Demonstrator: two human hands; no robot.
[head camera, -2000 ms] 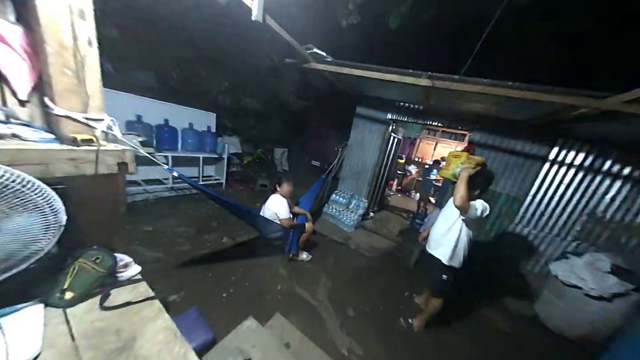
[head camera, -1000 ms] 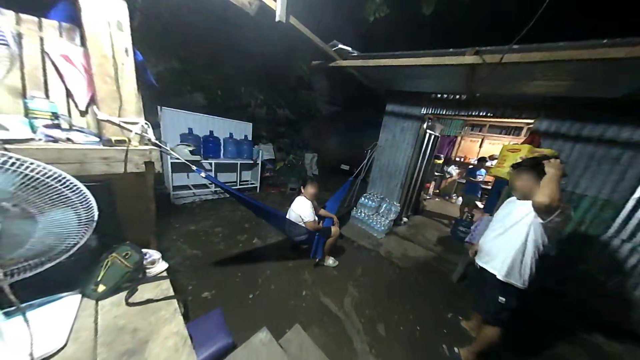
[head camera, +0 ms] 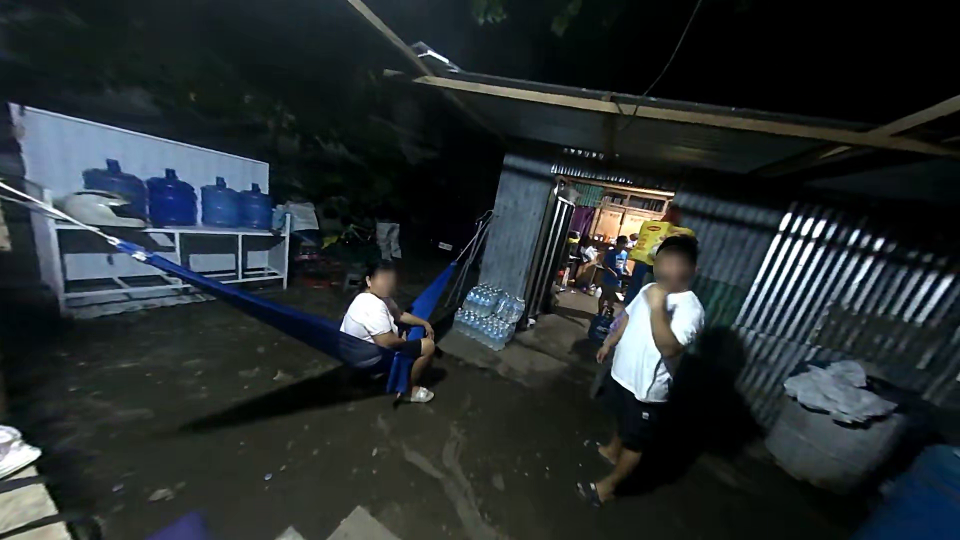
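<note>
Neither my left hand nor my right hand shows in the head view. A person in a white shirt (head camera: 651,345) stands right of centre, one hand raised near the chin. Beside that person's head is a yellow box (head camera: 651,238); how it is held cannot be told. Another person in a white shirt (head camera: 369,316) sits in a blue fabric hammock (head camera: 289,313) strung across the yard. Packs of bottled water (head camera: 489,315) are stacked by the doorway. Several blue water jugs (head camera: 171,199) and a white helmet (head camera: 101,210) rest on a white metal rack (head camera: 180,229).
Dark ground (head camera: 300,465) runs up to a corrugated metal wall (head camera: 847,300). A large bin (head camera: 832,442) with pale plastic on top stands at right. More people are inside the lit doorway. Wooden planks (head camera: 26,502) edge the lower left, and the hammock rope crosses the left side.
The standing person has turned toward me and lowered the raised hand from head height to the chin. The view has swung right, and the electric fan and green bag are out of it.
</note>
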